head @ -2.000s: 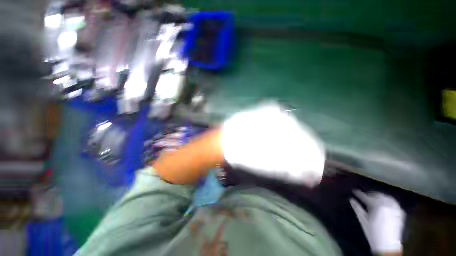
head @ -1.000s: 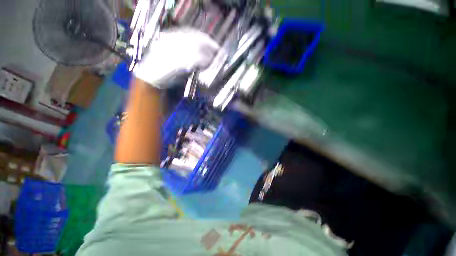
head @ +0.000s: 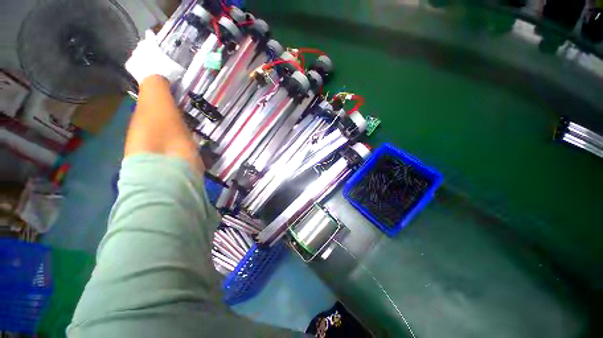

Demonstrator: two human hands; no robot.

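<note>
My left hand (head: 152, 61), in a white glove, reaches to the far end of a pile of long silver motor units (head: 254, 125) at the upper left. It lies at the pile's far left edge; its fingers are too small and partly hidden to tell if they grip a unit. The units lie side by side, with round grey motors (head: 299, 82) at their upper right ends, red wires (head: 311, 51) and small green circuit boards (head: 373, 125). My right hand is out of the picture.
A blue bin (head: 391, 189) of tiny dark pieces stands right of the pile. A solder reel (head: 315, 231) sits at the bench edge, its wire running down right. Blue crates (head: 251, 272) stand below. A fan (head: 76, 46) is upper left. Another silver unit (head: 582, 136) shows far right.
The view has swung left and sharpened. My left hand has moved from over the near part of the pile to its far left edge. My right hand, seen two seconds ago, is out of view.
</note>
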